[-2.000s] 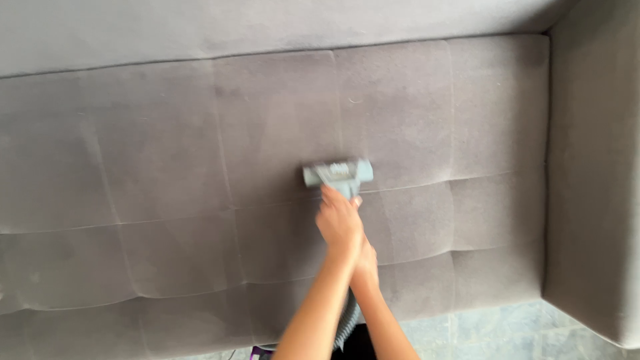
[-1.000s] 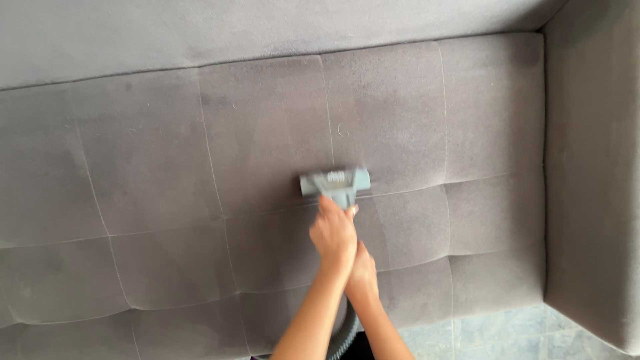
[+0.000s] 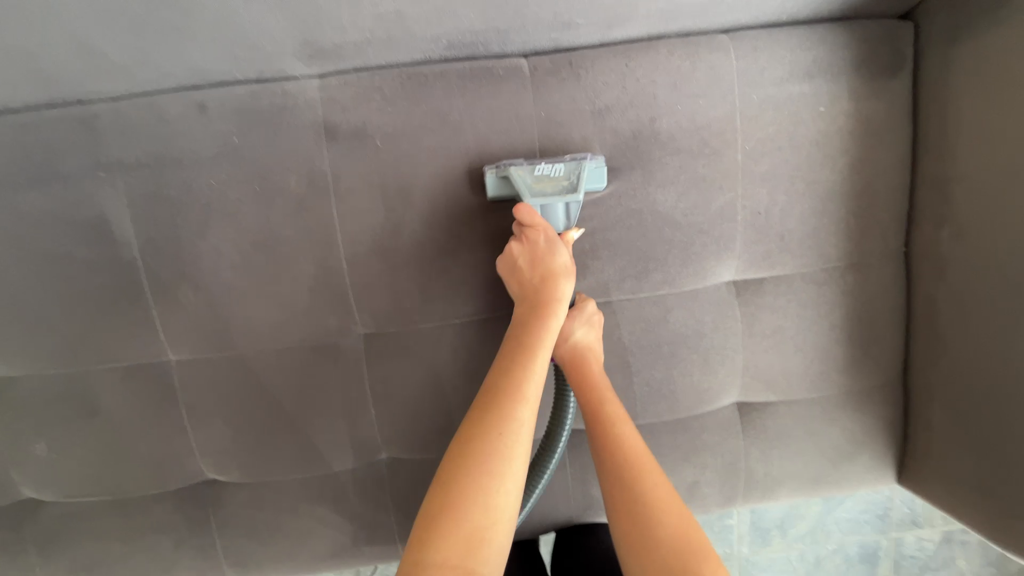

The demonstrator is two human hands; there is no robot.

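A Wap upholstery cleaning nozzle (image 3: 552, 180), light grey with a clear window, lies flat against the grey fabric sofa seat (image 3: 432, 248). Just behind its head, my left hand (image 3: 540, 260) is closed around the nozzle's neck. My right hand (image 3: 582, 332) grips the handle lower down, nearer to me, and the left forearm partly covers it. From there a grey corrugated hose (image 3: 552, 440) curves down between my forearms. Both hands hide most of the handle.
The sofa's backrest (image 3: 240, 36) runs along the top of the view. Its armrest (image 3: 968, 264) stands at the right. Light bluish floor tiles (image 3: 832, 528) show at the lower right. Stitched seams divide the seat into squares.
The nozzle and both hands have moved up the seat, nearer to the backrest. Both hands have kept hold of the tool.
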